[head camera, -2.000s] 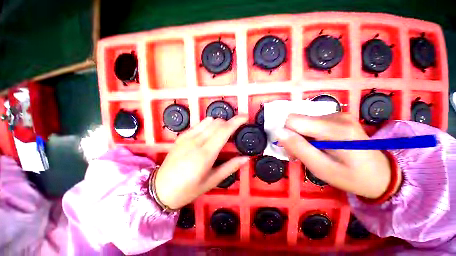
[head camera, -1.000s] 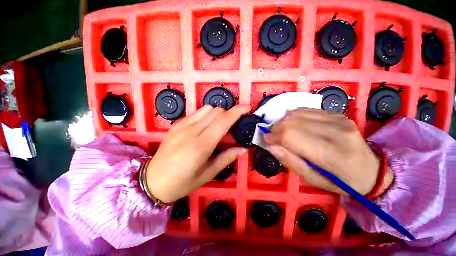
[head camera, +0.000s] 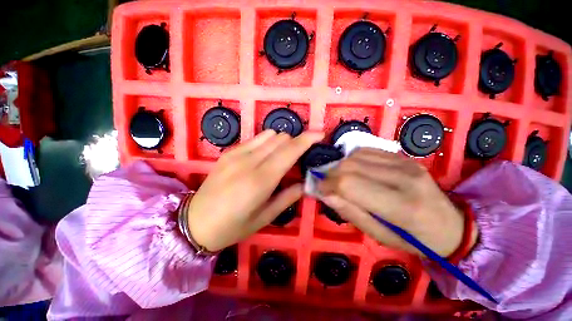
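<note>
My left hand (head camera: 241, 194) holds a round black watch body (head camera: 318, 158) between thumb and forefinger above the coral-red foam tray (head camera: 210, 89). My right hand (head camera: 392, 204), slightly blurred, grips a long blue stick (head camera: 433, 256) like a pen together with a white cloth (head camera: 364, 142). A folded bit of the cloth covers the stick's tip and lies against the lower right edge of the watch body. The fingers hide part of the disc and the pockets below them.
Most tray pockets hold black discs, such as one with its ringed back up (head camera: 361, 46) and a glossy one (head camera: 148, 130). At far left are a red box (head camera: 44, 103), white paper with a blue item (head camera: 19, 164), and another person's pink sleeve (head camera: 22, 251).
Against the earliest frame, the blue stick has swung from nearly level to slanting down right. The cloth is more bunched under my right hand. My left hand still holds the watch body.
</note>
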